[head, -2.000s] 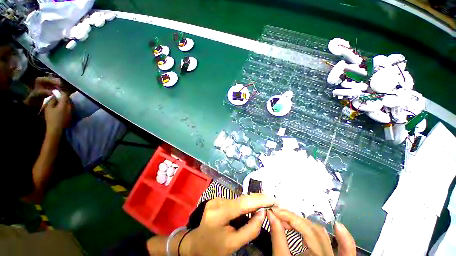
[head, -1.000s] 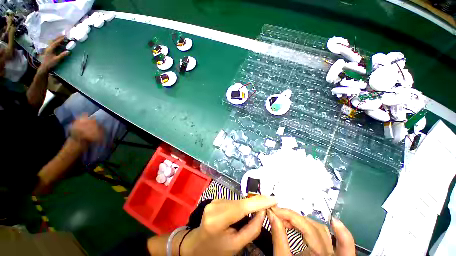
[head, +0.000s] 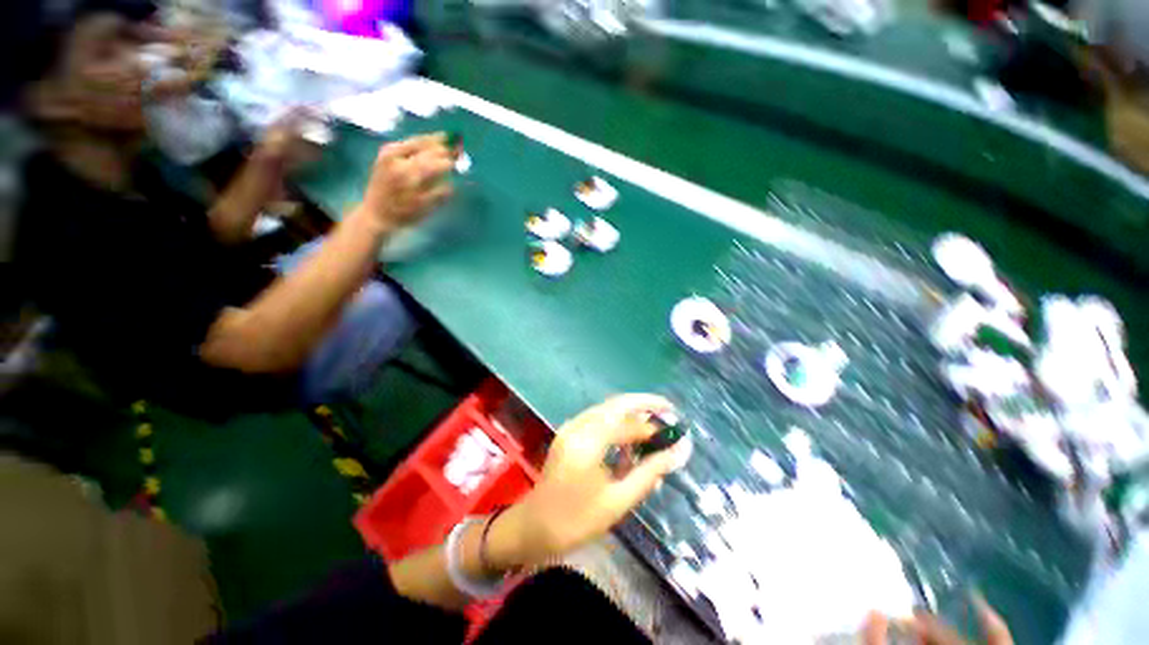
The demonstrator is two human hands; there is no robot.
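Observation:
The frame is blurred. My left hand [head: 592, 473] is raised over the near bench edge and grips a round white housing [head: 674, 447] with a dark green or black part on it. My right hand [head: 939, 626] is cut off by the bottom edge; only fingers show beside the heap of white adhesive pads [head: 806, 567], and whether it holds anything cannot be told. Two white units, one with a dark part [head: 701, 325] and one with a pale green part [head: 804, 374], lie beyond my left hand on the clear ridged mat [head: 869, 416].
Several small units [head: 549, 260] lie on the green bench [head: 504, 321]. A tangled pile of white housings [head: 1084, 359] is at the right. A red divided bin [head: 435, 504] is below the bench edge. At the left, a seated person's hand [head: 410, 183] holds a small unit over the bench.
The view has shifted. My hands have parted; my left hand moved out leftward and now holds the housing that lay beside them. The other person's hand has reached in and taken a unit from the group.

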